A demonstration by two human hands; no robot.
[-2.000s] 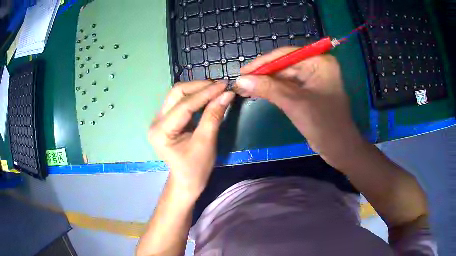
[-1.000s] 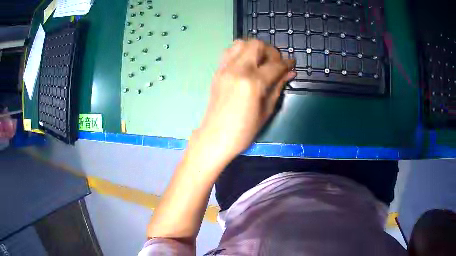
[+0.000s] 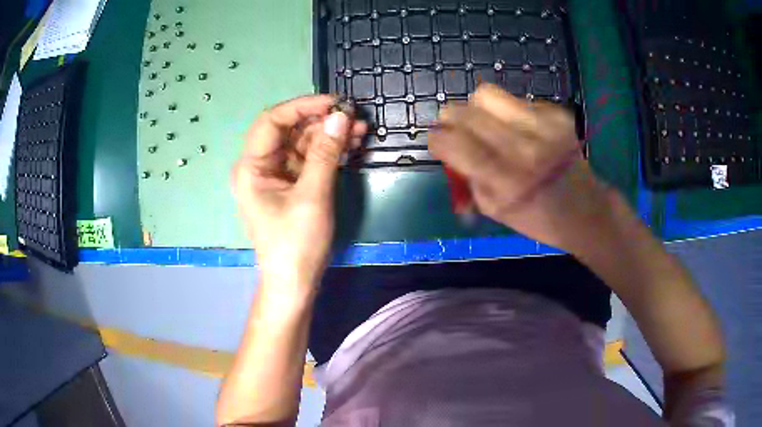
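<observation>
My left hand (image 3: 292,167) pinches a tiny dark and silver component (image 3: 342,106) between thumb and fingers, over the front left corner of the large black blister tray (image 3: 393,54). My right hand (image 3: 510,150) is closed and blurred over the tray's front edge, right of my left hand. It holds the red test probe (image 3: 458,188), and only a short blurred part of the probe shows below the fingers. The tray has a grid of pockets with silvery dots.
The pale green mat (image 3: 226,200) with several small parts (image 3: 203,77) lies left. A second blister tray (image 3: 693,125) with a white label is right. A smaller-looking black tray (image 3: 46,167), a green sign (image 3: 94,234) and white papers (image 3: 71,27) are far left. Blue tape (image 3: 393,252) edges the bench.
One second ago my right hand was out of view; now it is over the tray's front with the probe. My left hand has moved left. The camera view has shifted.
</observation>
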